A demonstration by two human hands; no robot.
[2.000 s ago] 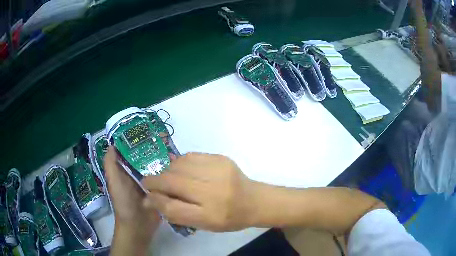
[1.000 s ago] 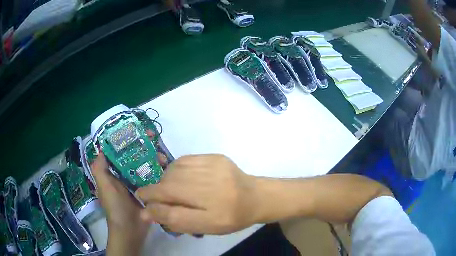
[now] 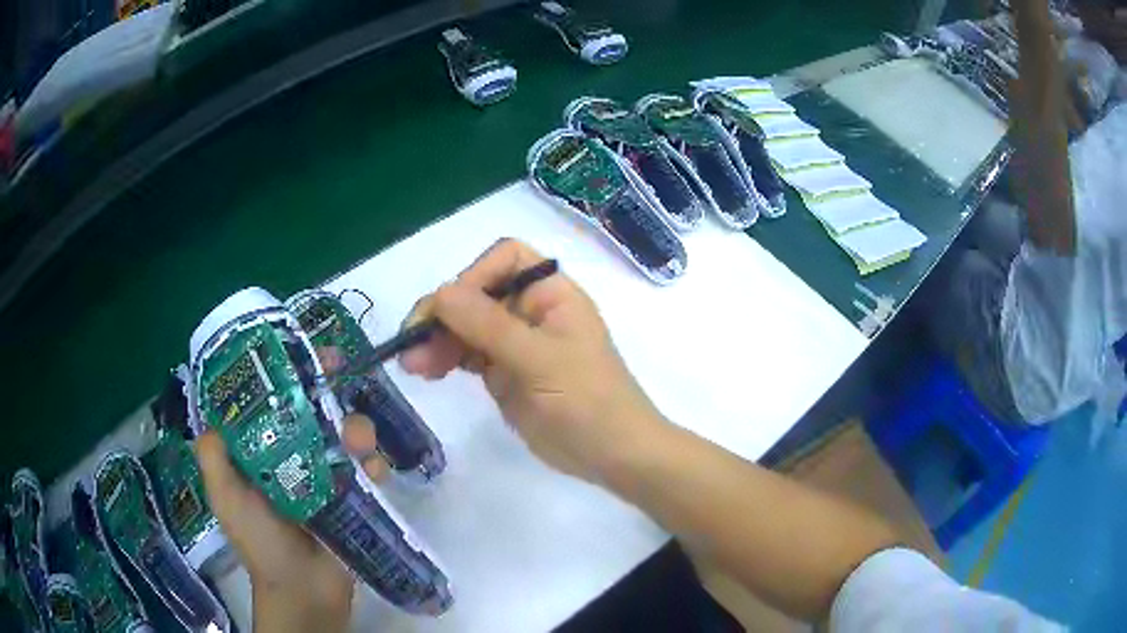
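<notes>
My left hand (image 3: 278, 556) holds a half-open white device with a green circuit board (image 3: 262, 420), its wide head up and its dark handle towards the lower right. The thumb lies on the device's right edge. My right hand (image 3: 531, 346) holds a thin black pen-like tool (image 3: 464, 313) like a pencil. The tool's tip is near the right edge of the held device; whether it touches is unclear. Another open device (image 3: 389, 414) lies just behind, on the white sheet (image 3: 494, 519), with a thin wire loop at its head.
More open devices (image 3: 606, 204) lie in a row at the sheet's back right, beside overlapping pale strips (image 3: 840, 192). Several devices (image 3: 142, 532) lie at lower left. Two devices (image 3: 478, 68) are on the green belt (image 3: 309, 136). A co-worker's arm (image 3: 1044, 136) and blue stool (image 3: 945, 433) are at right.
My right hand has moved up and off the device's lower part, and the black tool now shows in it. The held device's handle is uncovered. A second device on the belt came into clear view.
</notes>
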